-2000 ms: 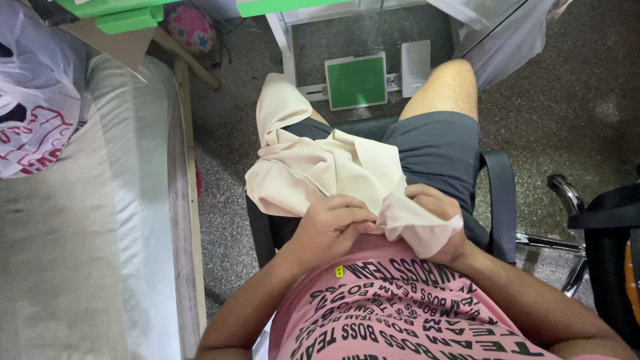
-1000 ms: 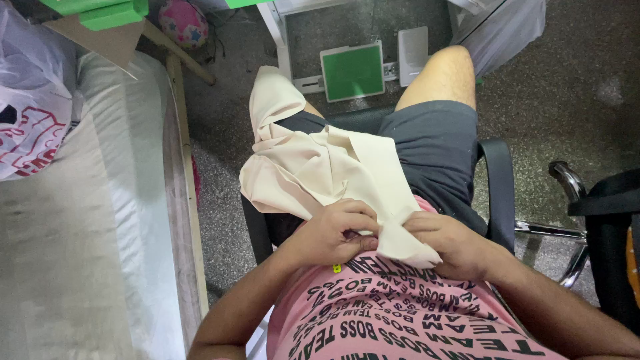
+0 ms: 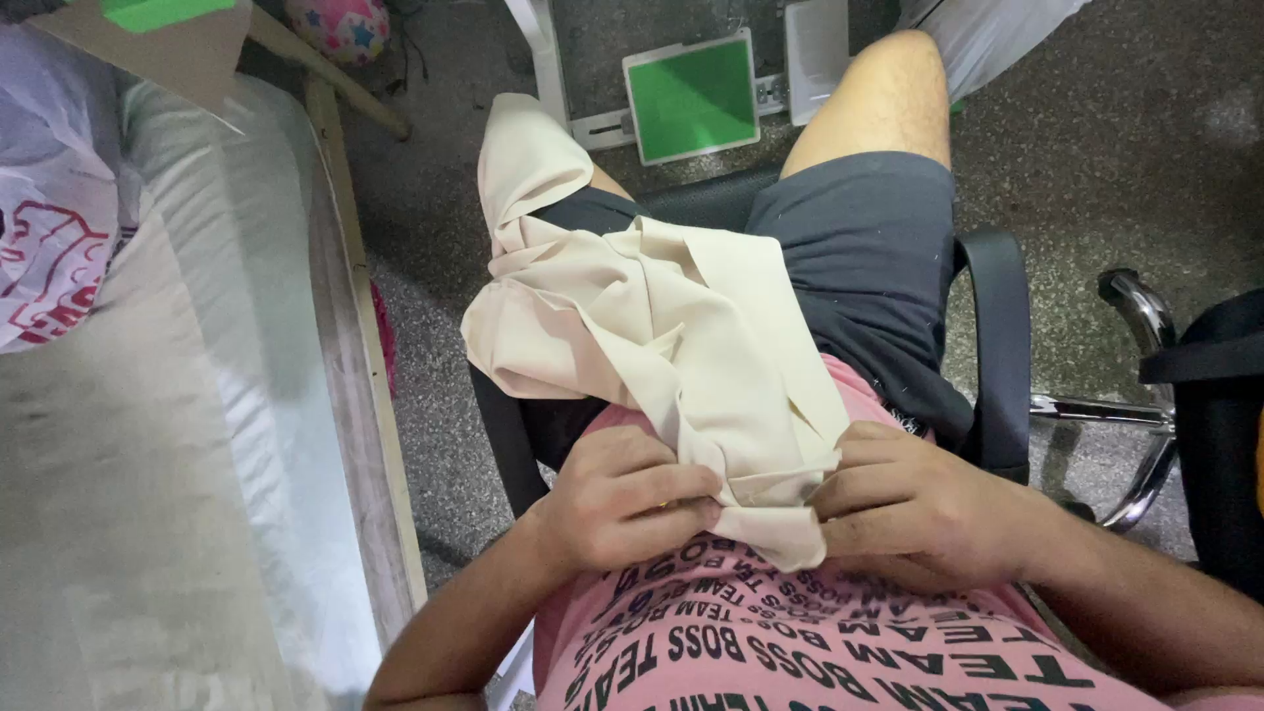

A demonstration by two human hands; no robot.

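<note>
A cream fabric piece (image 3: 612,286) lies bunched in folds across my lap, one end draped over my left-side knee in the view. Close to my pink printed shirt, my left hand (image 3: 632,499) pinches the near edge of the cloth between thumb and fingers. My right hand (image 3: 908,509) grips the same edge a short way to the right, and a small folded flap of cloth stands between the two hands. Some fingertips are hidden by fabric. Whether a needle or other small tool is held, I cannot tell.
A bed with a pale sheet (image 3: 118,494) and wooden side rail (image 3: 365,296) runs along the left, with a printed plastic bag (image 3: 49,217) on it. The chair's armrest (image 3: 997,346) is at my right. Ahead are a green panel (image 3: 693,99) and a star-patterned ball (image 3: 341,25).
The loose cloth flap that hung over my right hand two seconds ago now lies lower, folded between both hands. Both hands keep hold of the fabric.
</note>
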